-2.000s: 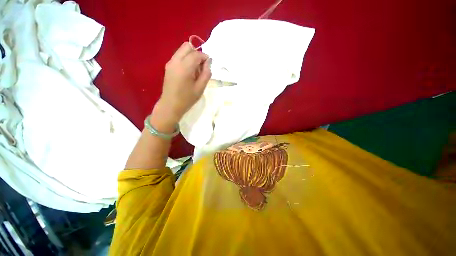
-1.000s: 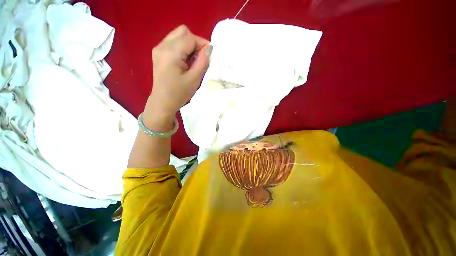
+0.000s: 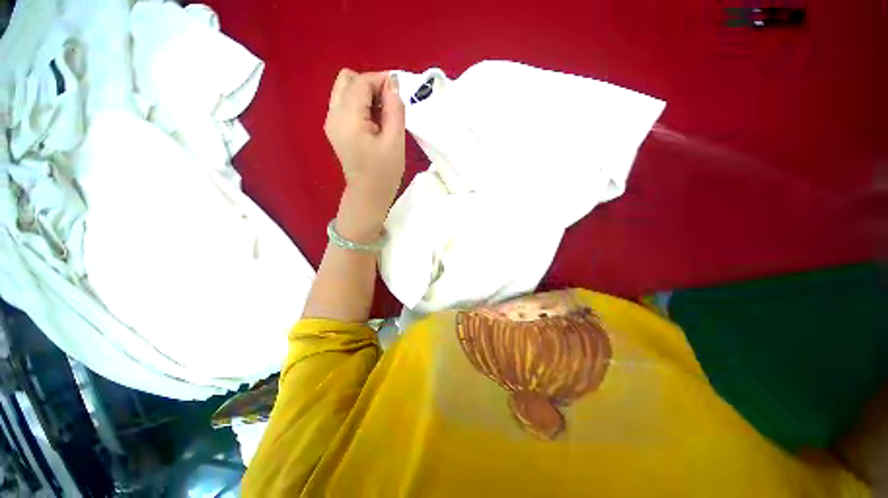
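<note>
A white garment (image 3: 516, 146) lies on the red cloth in front of me, its lower end against my yellow top. My left hand (image 3: 368, 126), with a pale green bangle at the wrist, pinches the garment's upper left corner between thumb and fingers. A small dark label (image 3: 423, 90) shows on the white cloth just right of the fingertips. A faint pale line, perhaps thread, runs right from the garment's right corner. No needle can be made out. My right hand is not in view; only a blurred bit of skin shows at the lower right edge.
A large heap of white cloth (image 3: 156, 224) fills the left side. The red table cloth (image 3: 312, 39) lies under the garment. A small blurred dark object (image 3: 764, 17) is at the upper right. Green cloth (image 3: 779, 340) is at the lower right, and dark metal parts are at the lower left.
The view has shifted, so things sit lower and further right. The garment's upper left corner is drawn out and the dark label now shows. The dark object has come into view at the upper right.
</note>
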